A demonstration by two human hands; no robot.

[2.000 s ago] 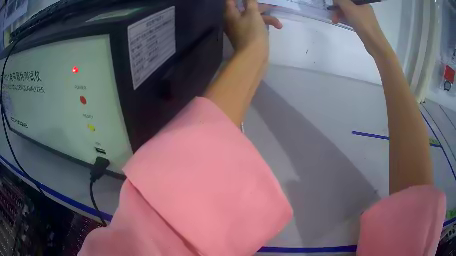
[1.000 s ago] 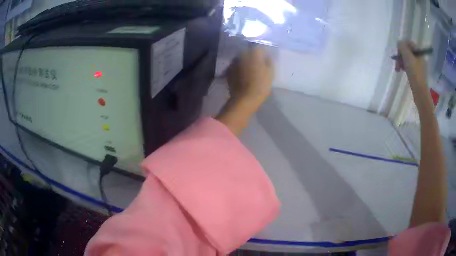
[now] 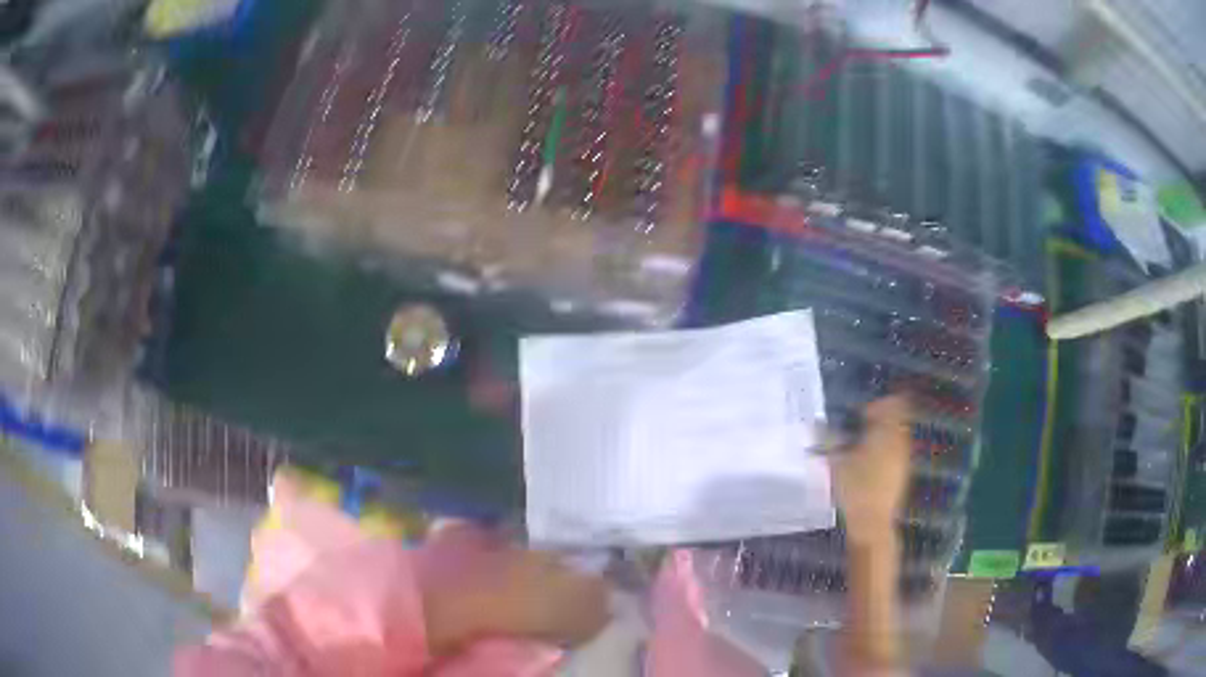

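A white printed record sheet (image 3: 668, 437) lies or is held over the green mat, overlapping the trays at its right. My right hand (image 3: 876, 456) is at the sheet's right edge, blurred, with a dark pen (image 3: 841, 431) in the fingers. My left forearm reaches in at the lower left; my left hand (image 3: 575, 602) is a blur below the sheet's bottom edge, and its fingers cannot be made out.
A tray of speaker units (image 3: 450, 146) with a green stick (image 3: 552, 143) is at upper left. Ridged clear trays (image 3: 899, 159) with red wires stand at right. A round brass-topped fixture (image 3: 419, 340) sits on the green mat (image 3: 291, 331). A pale bar (image 3: 1124, 307) juts in at right.
The view has swung from the shelf and black analyzer to the green bench with trays. The loose sheet is now in view. My right hand still has the pen, now at the sheet's edge.
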